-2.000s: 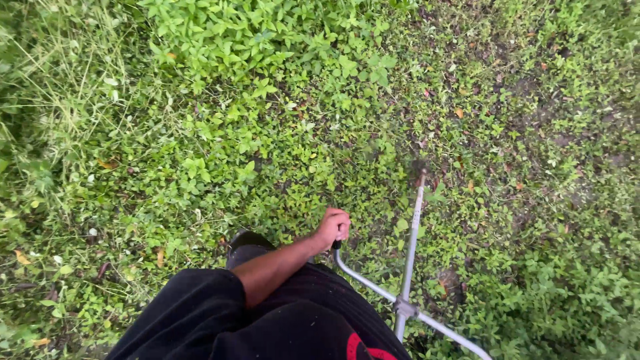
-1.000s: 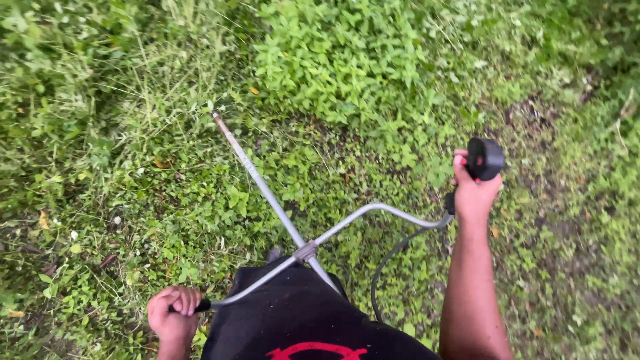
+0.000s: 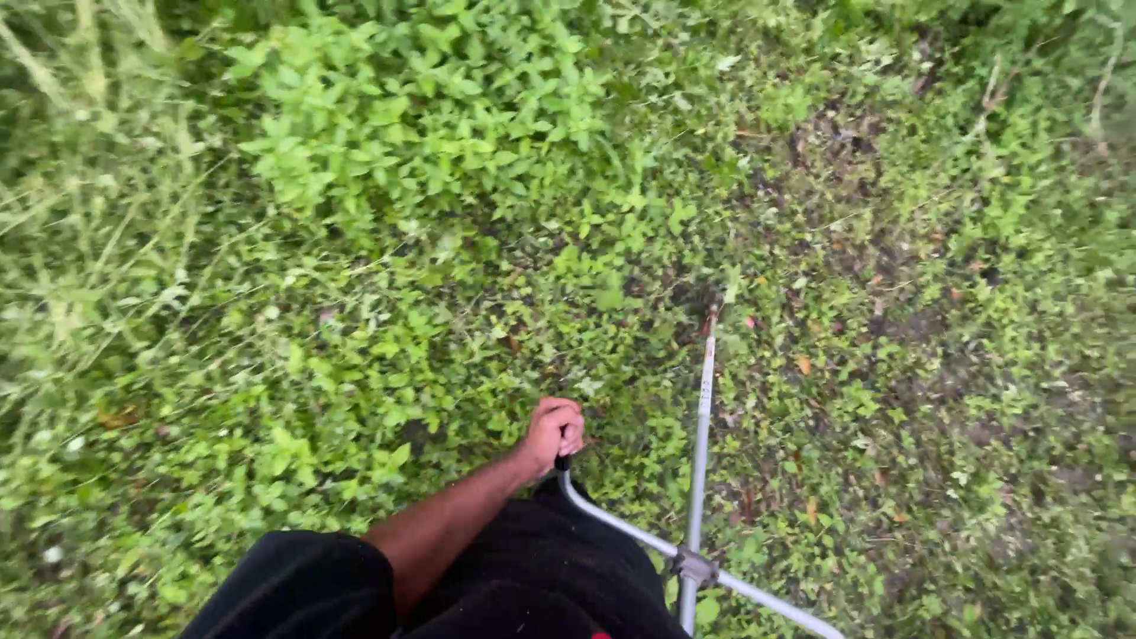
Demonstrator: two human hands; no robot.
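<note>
My left hand (image 3: 555,432) is closed around the black grip at the left end of a metal handlebar (image 3: 621,526). The handlebar joins the straight metal shaft of a brush cutter (image 3: 701,444) at a grey clamp (image 3: 697,566) near the bottom edge. From there the shaft runs forward, and its far end (image 3: 714,311) is low among the green plants; the cutting head there is blurred. The handlebar's right part leaves the view at the bottom. My right hand is out of view.
Dense leafy plants (image 3: 426,115) stand ahead, with long grass (image 3: 80,177) at the left. Low, sparse growth with brown leaves and bare soil (image 3: 932,382) lies to the right. Thin twigs (image 3: 994,98) show at the upper right.
The shaft, pointing to the left one second ago, has swung to the right. My left hand has moved forward and right with it. My right hand, seen one second ago, has left the view.
</note>
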